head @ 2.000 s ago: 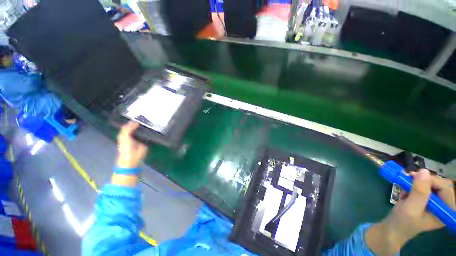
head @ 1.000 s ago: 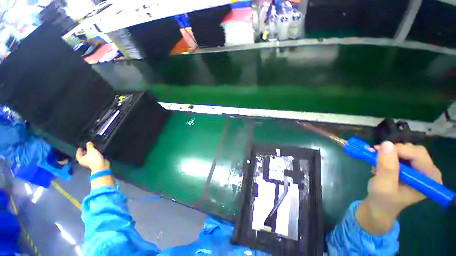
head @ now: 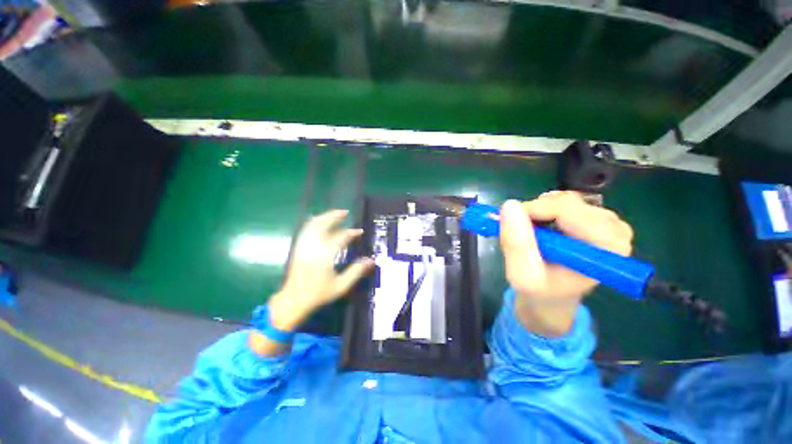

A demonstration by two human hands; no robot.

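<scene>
An open tablet unit (head: pixel 408 286) lies in a black tray (head: pixel 352 334) on the green bench, close in front of me. A black flex cable slants across its silver-white panels. My right hand (head: pixel 564 251) grips the blue soldering iron (head: pixel 599 264) like a pen. The iron's tip points left over the tray's far edge; whether it touches anything cannot be told. My left hand (head: pixel 317 264) is open at the tray's left side, with fingers apart and fingertips near the unit's left edge. It wears a blue wrist band.
A black iron stand (head: pixel 588 165) is behind my right hand by the pale rail (head: pixel 347 133). A deep black tray stack (head: pixel 108 186) with another unit stands at the left. A blue sleeve (head: pixel 738 399) of another person shows at the lower right. Devices lie at the right edge.
The view has turned right. My left hand has let go of the tray stack at the left and come to the near unit. The iron's tip has moved to the unit's far end.
</scene>
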